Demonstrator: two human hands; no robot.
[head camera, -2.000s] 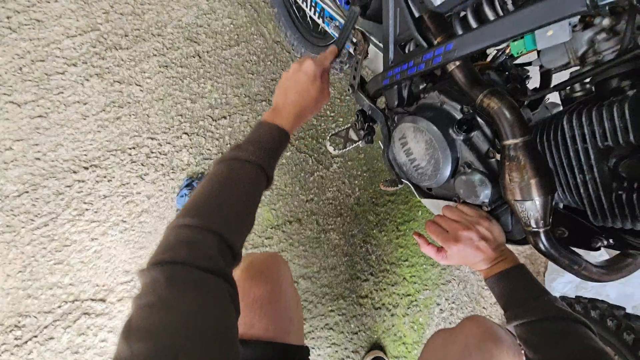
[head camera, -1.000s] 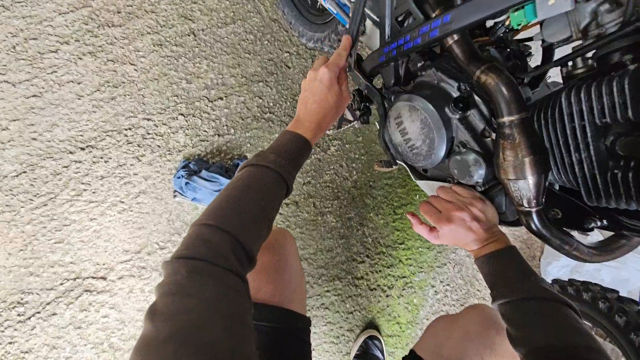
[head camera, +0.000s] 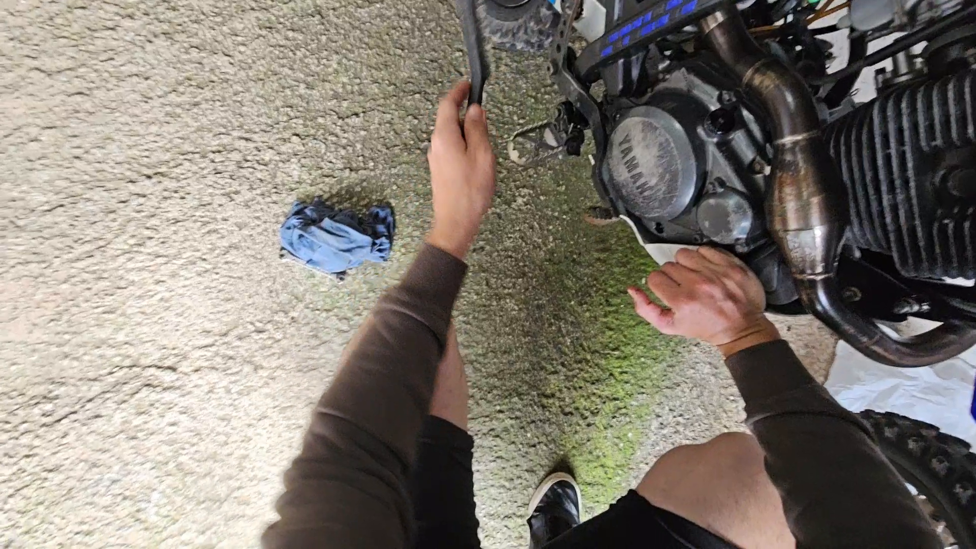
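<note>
My left hand (head camera: 463, 168) grips the end of a dark bar (head camera: 474, 53), which runs up out of the frame; what it belongs to cannot be told. Left of a Yamaha motorcycle's engine, the hand hangs above the rough ground. Below the round engine side cover (head camera: 652, 162), my right hand (head camera: 701, 296) lies with curled fingers against the lower edge of the engine, thumb out to the left; its fingertips are partly hidden. The exhaust pipe (head camera: 807, 198) curves down to the right of that hand.
A blue cloth (head camera: 335, 238) lies crumpled on the ground at the left. A metal footpeg (head camera: 534, 145) juts out beside the engine. One knobby tyre (head camera: 926, 465) is at the lower right, another (head camera: 522, 27) at the top. White sheeting (head camera: 900, 381) lies under the motorcycle.
My left hand has moved left, away from the motorcycle's frame, with the dark bar in it. My right hand has stayed at the engine's lower edge.
</note>
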